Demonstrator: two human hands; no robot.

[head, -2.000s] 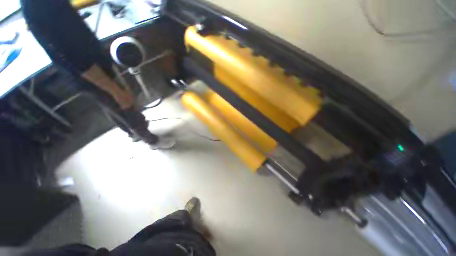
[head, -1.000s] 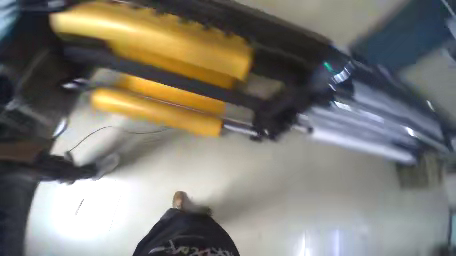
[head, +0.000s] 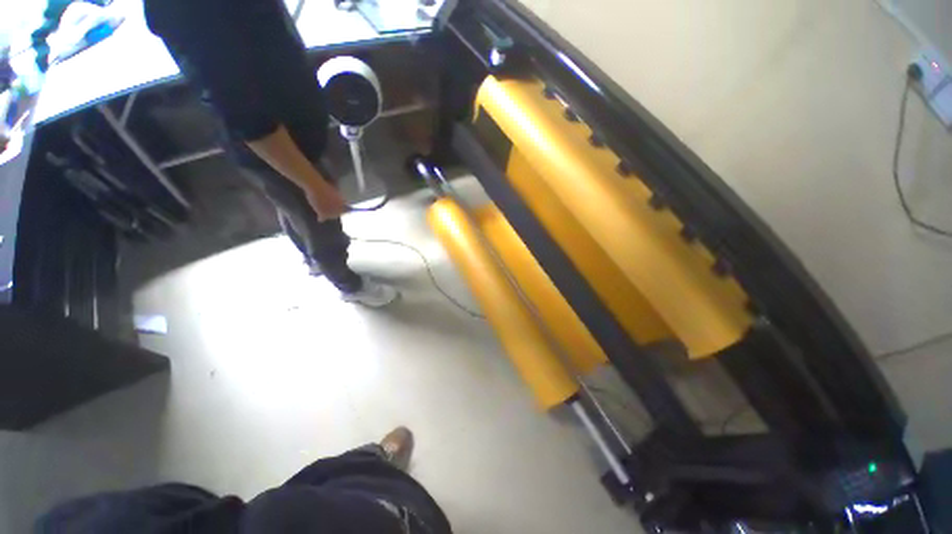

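Note:
Neither of my hands is in view. The long black machine runs from the top centre to the lower right. A wide yellow sheet lies over it, its edge along a row of small black pinch rollers. A yellow media roll sits low on the machine's front, with a silver shaft out of its near end. The control panel with a green light is at the lower right.
Another person in dark clothes stands at the upper left beside a round white pedestal fan. A white-topped table is behind. A thin cable lies on the floor. A dark desk is at the left. A socket strip is at the upper right.
The view has swung back left since one second ago. The machine and yellow sheet appear further right, the person and fan show again, and the pale roll has left the picture.

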